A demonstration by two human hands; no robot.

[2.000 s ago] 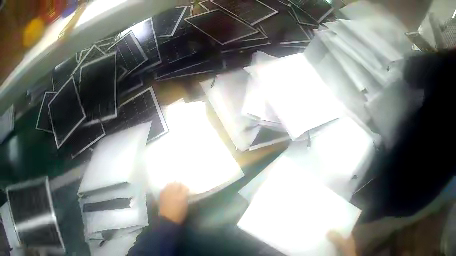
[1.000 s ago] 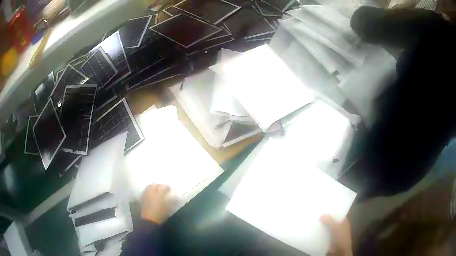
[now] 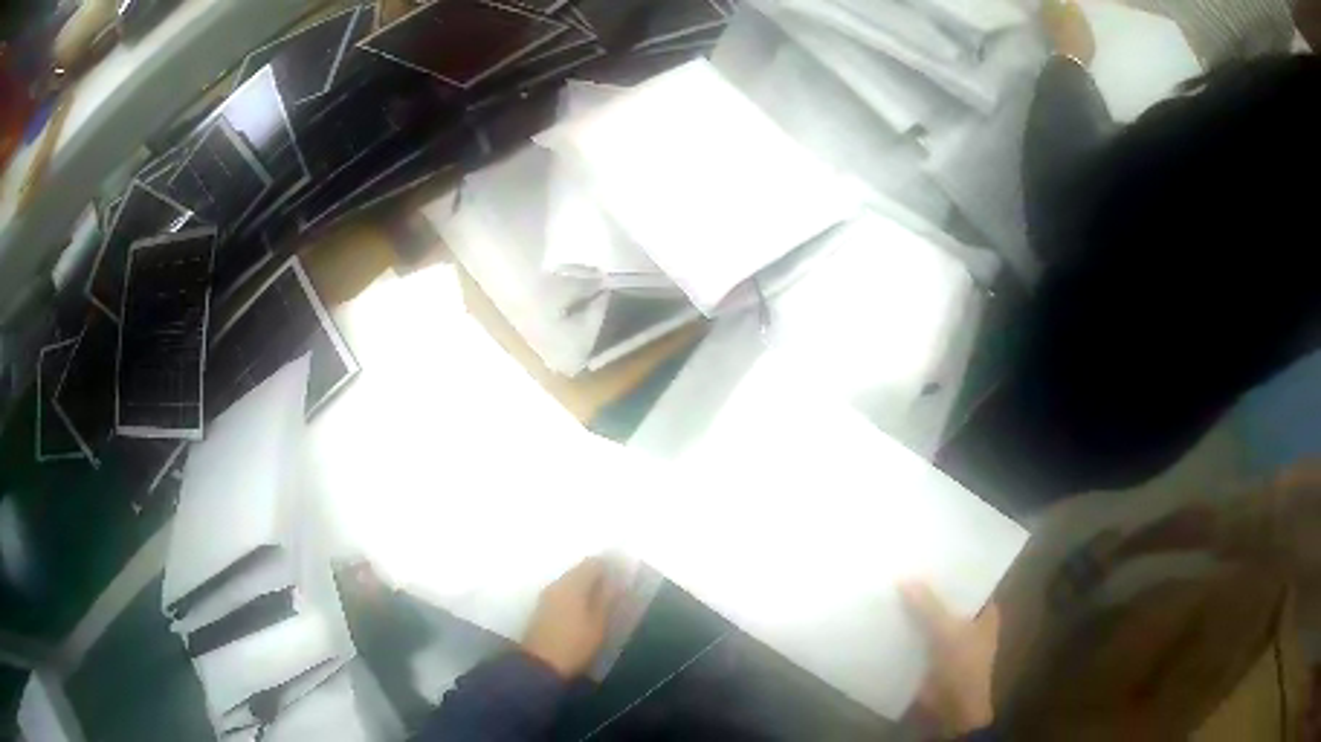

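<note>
My right hand grips the near right edge of a glaring white rectangular packet, thumb on top. My left hand is at the near edge of white sleeves or sheets, with its fingers closed on a sheet edge. A pale sheet corner shows just right of those fingers. The left sheets and right packet meet or overlap in front of me; glare hides their border. Whether a panel is inside the right packet cannot be seen. Both hands are blurred, and their undersides are hidden.
Black panels with white borders lie heaped at left and back. Sleeved bundles stand at near left; more white packets pile at the centre back. A dark-clothed person leans in at right. A raised white shelf bounds the far left.
My left hand has moved right along the near edge of the white sheets, which now reach the right packet. My right hand keeps its packet. The bench scene has shifted left and up.
</note>
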